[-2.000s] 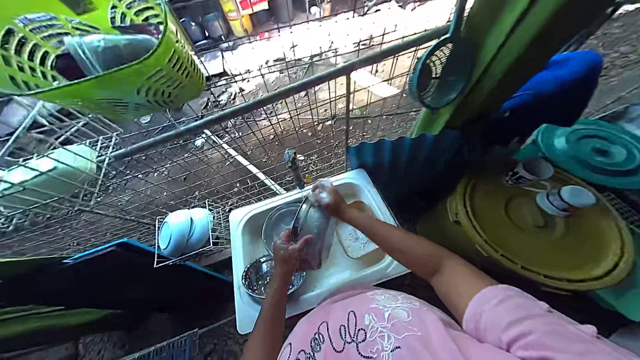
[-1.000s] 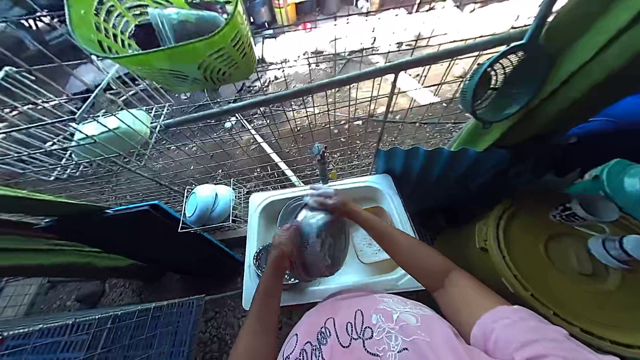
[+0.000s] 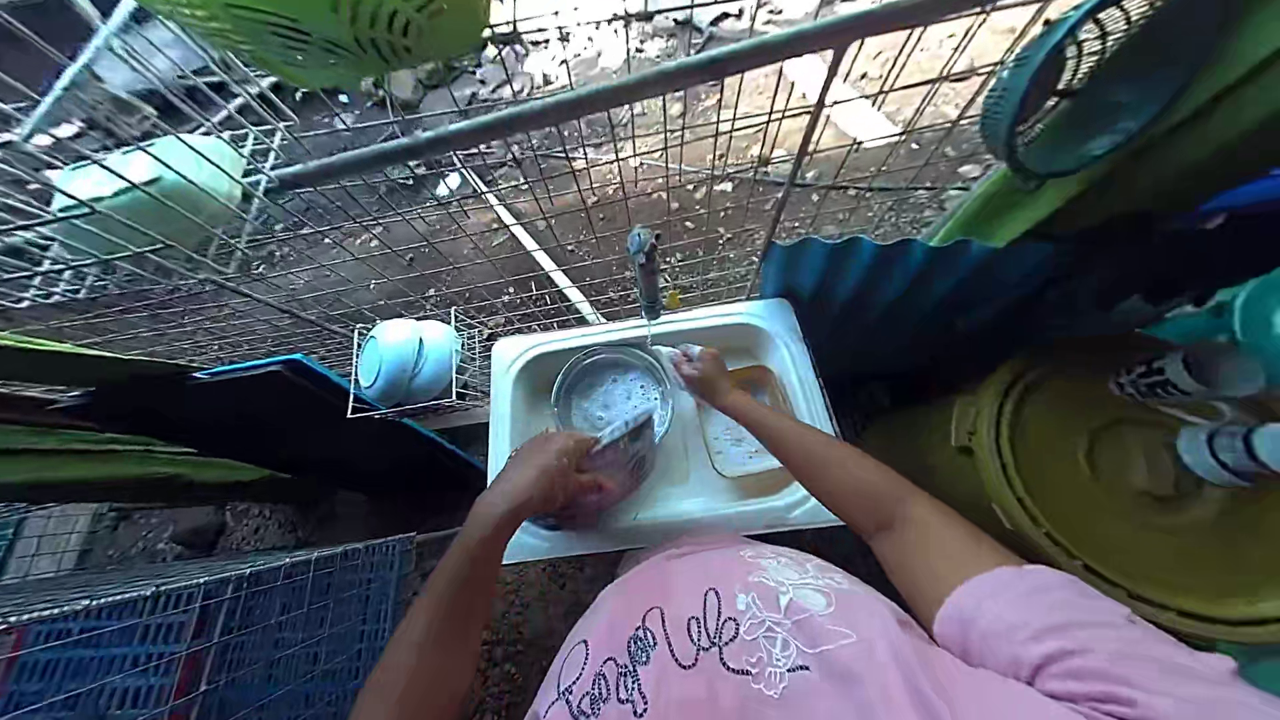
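Note:
My left hand (image 3: 560,475) grips the rim of a tilted, see-through bowl (image 3: 622,465) at the sink's near left. Behind it a round basin (image 3: 612,385) of sudsy water stands in the white sink (image 3: 520,365). Under the metal faucet (image 3: 645,270), from which a thin stream runs, my right hand (image 3: 700,372) is closed on a whitish, foamy thing, perhaps a sponge or cloth. A rectangular tray or container (image 3: 735,440) with suds lies in the right part of the sink, partly under my right forearm. The perforated metal bowl is mostly hidden.
Light blue bowls (image 3: 405,362) sit in a wire rack left of the sink. A wire fence with a metal rail (image 3: 600,97) runs behind. At the right are a corrugated sheet (image 3: 880,300) and a large lidded drum (image 3: 1130,480) with cups on it. A blue strainer (image 3: 1090,90) hangs above.
My hands, earlier together at the bowl, are now apart. The left has lowered the bowl toward the near left; the right is off it, near the faucet. The view has moved closer to the sink.

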